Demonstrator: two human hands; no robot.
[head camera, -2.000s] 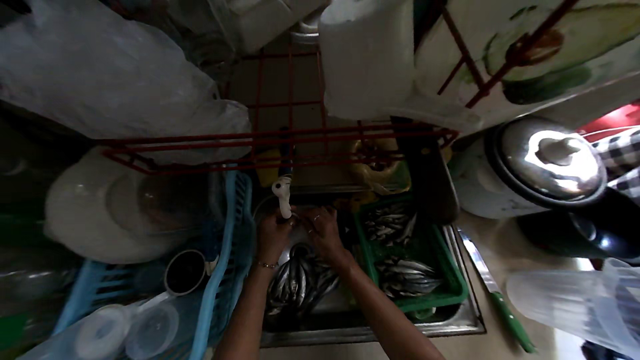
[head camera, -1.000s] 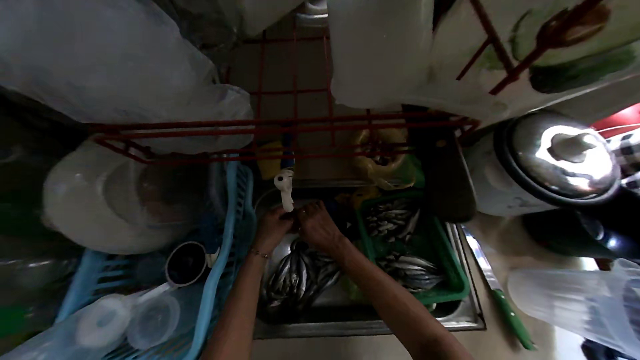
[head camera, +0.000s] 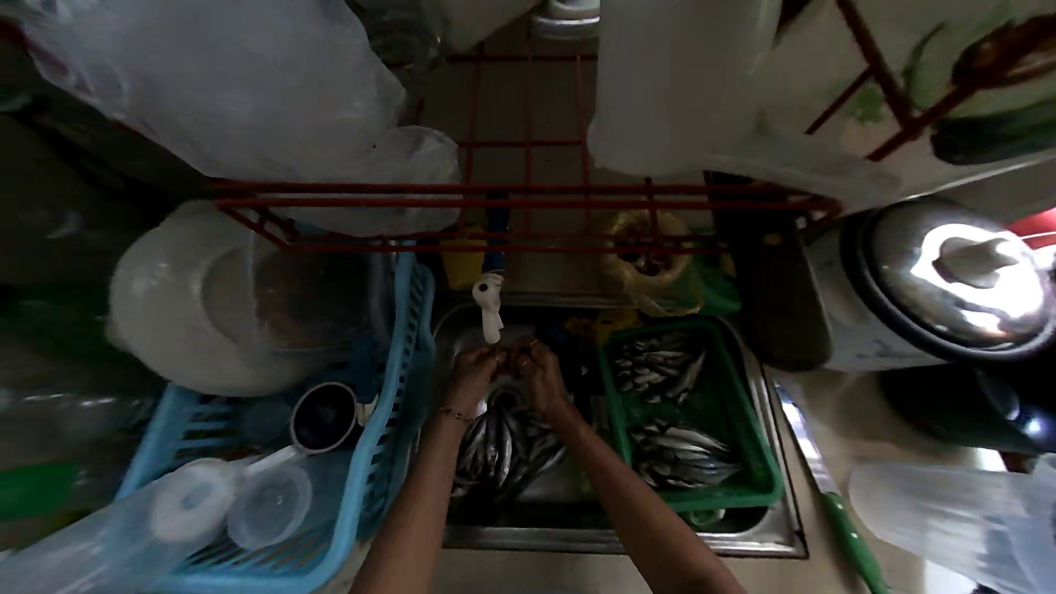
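Observation:
My left hand (head camera: 477, 371) and my right hand (head camera: 538, 373) are close together over the metal sink (head camera: 569, 540), just below the white faucet (head camera: 488, 309). Their fingers are bent around something small and dark reddish that I cannot make out. Beneath my wrists lies a heap of small silvery fish (head camera: 499, 450) in the sink. Right of my hands, a green plastic basket (head camera: 689, 417) rests in the sink and holds two groups of fish, a pile of smaller pieces (head camera: 660, 363) at the back and larger fish (head camera: 681, 454) in front.
A blue plastic basket (head camera: 384, 421) with containers and a dipper stands left of the sink. A red wire rack (head camera: 528, 198) hangs above. On the right lie a green-handled knife (head camera: 850, 528) and a clear plastic container (head camera: 932, 503), near a lidded pot (head camera: 949, 272). A plastic bag (head camera: 648, 264) sits behind the sink.
My hands stay together under the faucet, with only small shifts of the fingers and wrists. Nothing else has plainly changed.

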